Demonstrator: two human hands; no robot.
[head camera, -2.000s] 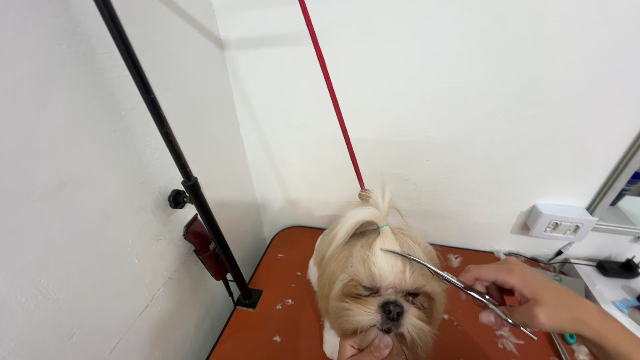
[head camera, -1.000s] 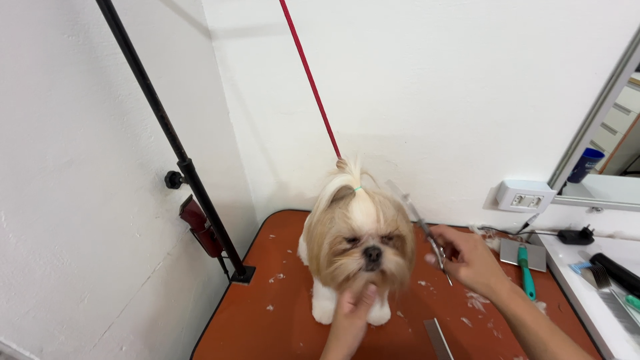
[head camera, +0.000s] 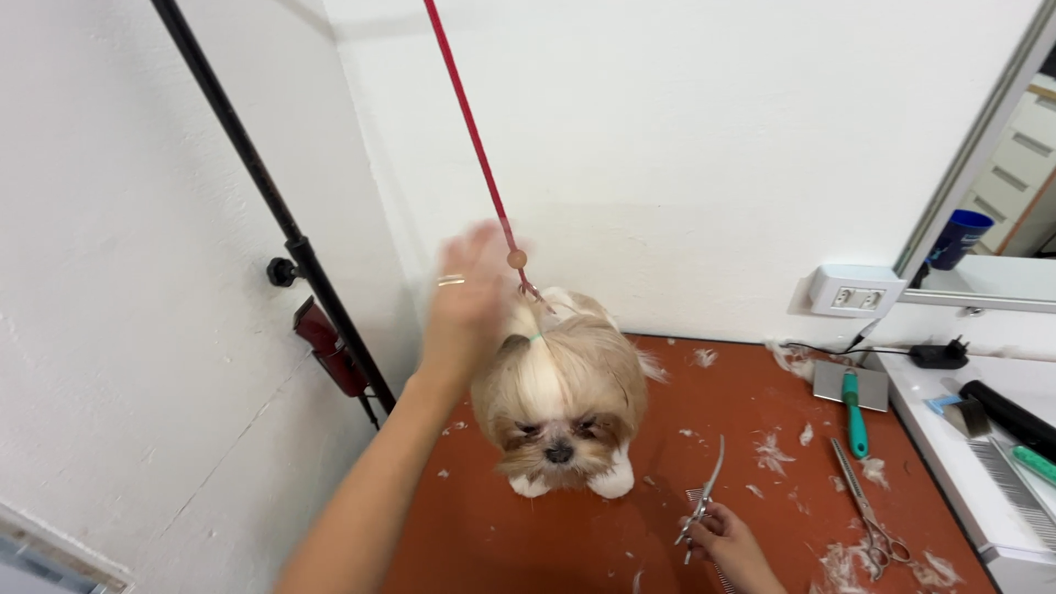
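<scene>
A small dog with tan and white hair (head camera: 569, 388) is on the orange-brown grooming table (head camera: 528, 544), a topknot tied on its head. My left hand (head camera: 472, 301), blurred and wearing a ring, is raised beside the topknot and the red grooming leash (head camera: 474, 132); its fingers look apart and nothing shows in them. Down at the table to the dog's right in the view, my right hand (head camera: 726, 540) holds curved metal scissors (head camera: 705, 499). A metal comb (head camera: 722, 577) lies partly hidden at that hand; whether it is also gripped I cannot tell.
A black metal post (head camera: 272, 198) stands at left, with a red hair clipper (head camera: 330, 346) beside it. Thinning shears (head camera: 866, 507), a green-handled slicker brush (head camera: 854, 412) and hair tufts (head camera: 773, 454) lie at right. A white shelf (head camera: 932, 462) holds combs, near a wall socket (head camera: 858, 295).
My left hand has let go of the dog's chin and moved up beside the leash. My right hand has moved down with the scissors, away from the dog's head.
</scene>
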